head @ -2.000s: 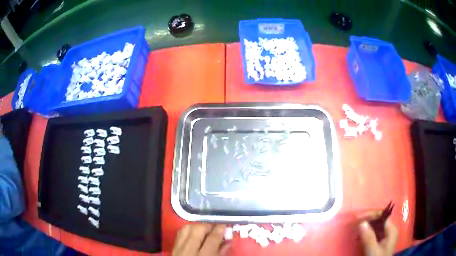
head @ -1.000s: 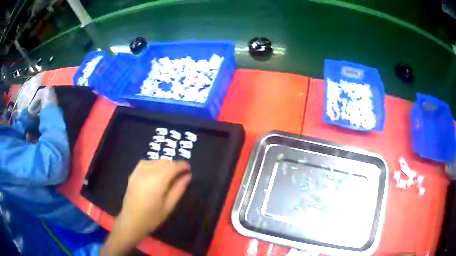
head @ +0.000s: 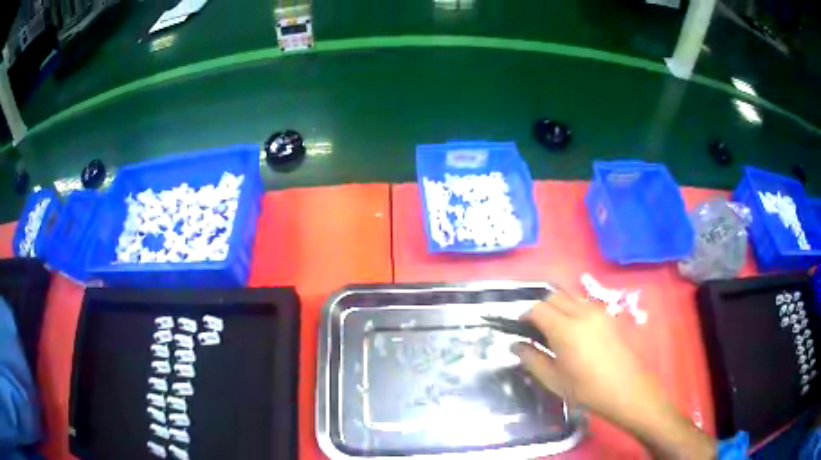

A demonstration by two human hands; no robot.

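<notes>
My right hand (head: 581, 355), bare, is over the right part of the shiny steel tray (head: 326, 373). It is closed on a dark pointed tool (head: 511, 325), whose tips point left above the tray; its exact kind is unclear. Small clear or pale parts (head: 432, 359) lie scattered in the tray. A small loose heap of white parts (head: 615, 298) lies on the red surface behind my hand. The left black tray (head: 257, 377) holds small white parts (head: 184, 355) in rows. My left hand is out of the picture.
Blue bins with white parts stand behind, at left (head: 184, 274) and centre (head: 468, 250). An empty blue bin (head: 639, 220), a crumpled clear bag (head: 717, 241) and another blue bin (head: 781, 223) stand right. A right black tray (head: 743, 359) and a neighbour's blue sleeve (head: 13, 386) show.
The view has swung left, then back right and up. My left hand, over the left black tray one second ago, is gone from view. My right hand has come over the steel tray with the tool.
</notes>
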